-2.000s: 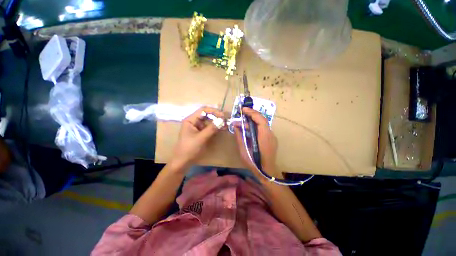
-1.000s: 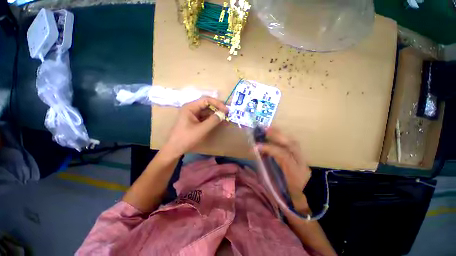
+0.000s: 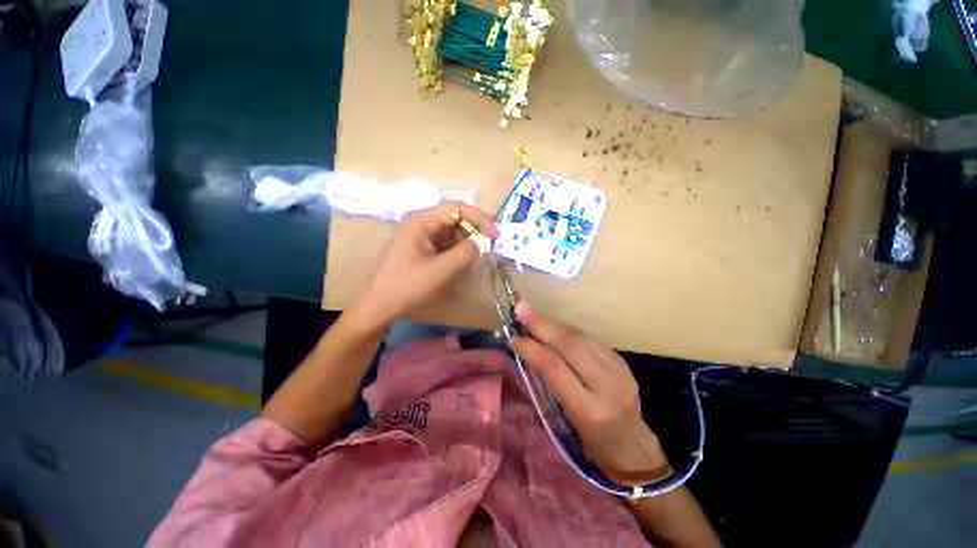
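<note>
A white square circuit board in its housing lies on the cardboard mat. A thin green wire with a yellow end runs along its left edge. My left hand is at the board's left side and pinches a small yellow-ended piece, with a white patch at a fingertip. My right hand is below the board and holds the slim dark soldering iron, its tip end up near my left fingertips. Whether the tip touches anything is unclear. A bagged white cable stretches left from my left hand.
A bundle of green wires with yellow ends lies at the mat's top. A cloudy plastic hood hangs beside it. A side tray is at right. Another white unit with bagged cable lies at left. The iron's cord loops at lower right.
The iron was over the board, then swung down and right, and is now left by my left fingertips. The board is now uncovered. The camera view has shifted.
</note>
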